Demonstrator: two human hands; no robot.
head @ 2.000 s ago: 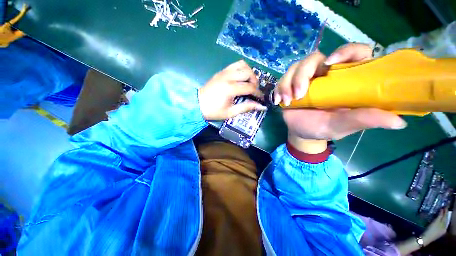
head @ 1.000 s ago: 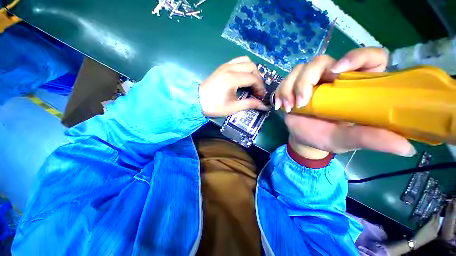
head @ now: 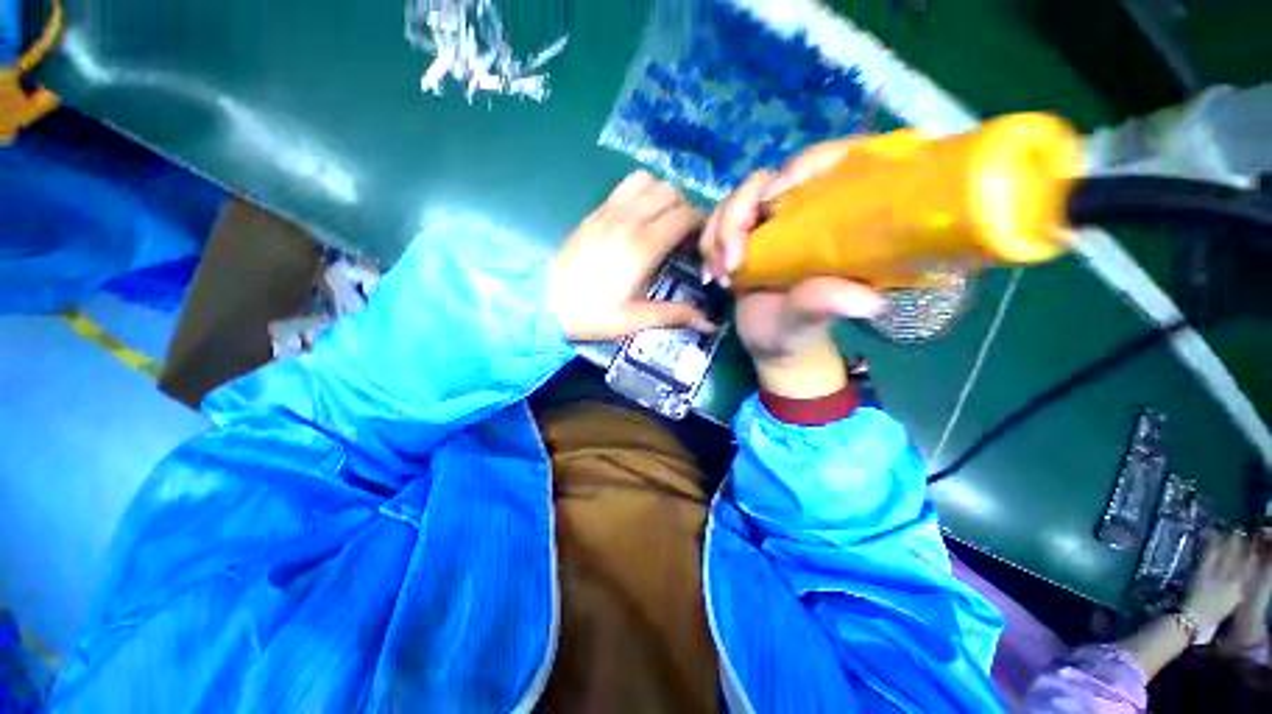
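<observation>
My left hand [head: 631,265] holds an open phone unit [head: 667,366] on the green bench, its fingers over the upper part. The lower part shows silver and black details. My right hand [head: 788,286] is shut around the yellow-orange electric screwdriver [head: 893,207]. Its front end is at the phone unit beside my left fingertips; the bit is hidden by my fingers. The rear end, with a thick black cord [head: 1165,200], points right.
A clear bag of blue parts [head: 746,91] lies beyond my hands. White slivers [head: 474,53] lie at the upper left. The round speckled tray [head: 924,307] is partly hidden behind the screwdriver. Phone units [head: 1133,479] and another person's hands [head: 1228,579] are at lower right.
The screwdriver and my right hand have moved left and tilted so that the rear end and cord show. The round tray has come into sight. My left hand still holds the phone unit.
</observation>
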